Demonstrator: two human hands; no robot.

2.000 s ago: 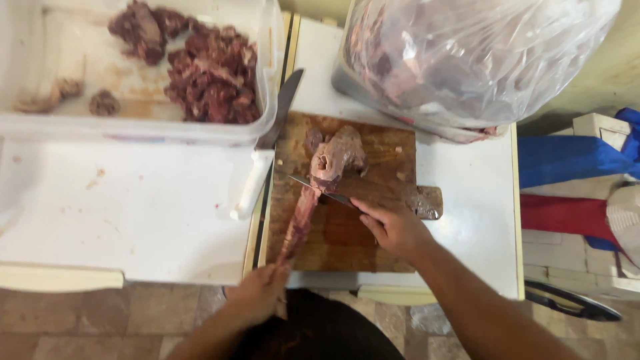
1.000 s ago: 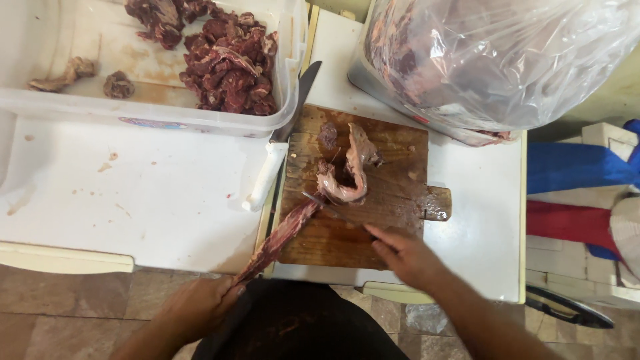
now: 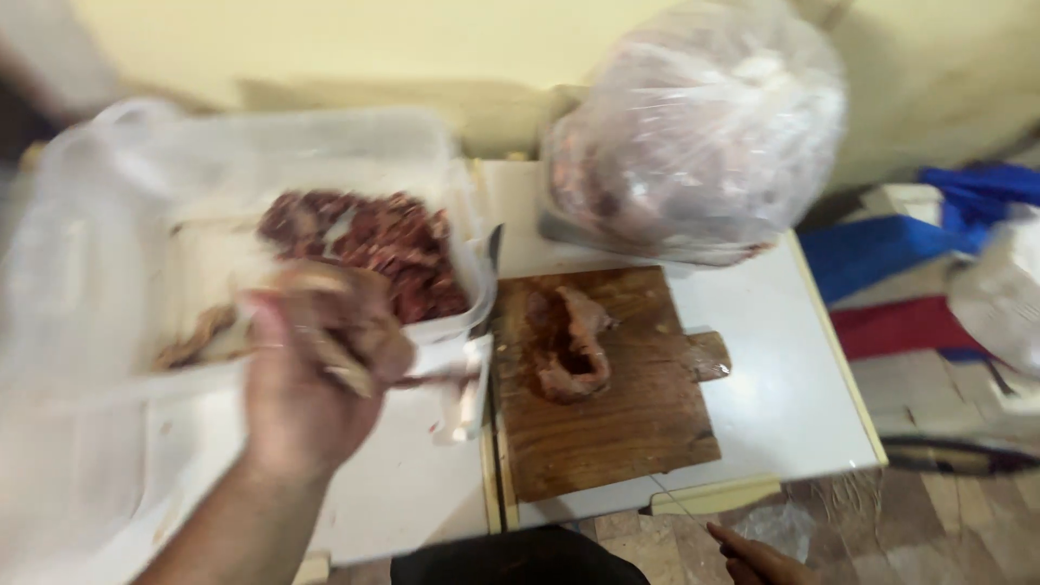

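My left hand [image 3: 305, 382], blurred by motion, is raised over the near edge of the plastic tub with a piece of meat [image 3: 349, 317] in its grip. At the bottom right, my right hand [image 3: 751, 561] holds a thin-bladed knife [image 3: 678, 497] just off the table's front edge; its handle is mostly hidden in the fingers. A curved pale strip of meat [image 3: 589, 345] lies on the wooden cutting board [image 3: 601, 439]. Dark red cut meat [image 3: 406, 252] is heaped in the right part of the tub [image 3: 284, 146], and a tan scrap [image 3: 199, 335] lies at its near left.
A second knife with a white handle [image 3: 467, 398] lies between tub and board, its dark blade against the tub. Behind the board stands a large clear plastic bag of meat [image 3: 691, 146] in a container. Blue cloth [image 3: 881, 252] and red cloth [image 3: 894, 329] are at the right.
My left hand has moved up and left from below the board to the tub, carrying meat. My right hand and knife have drawn back from the board. The view has shifted left.
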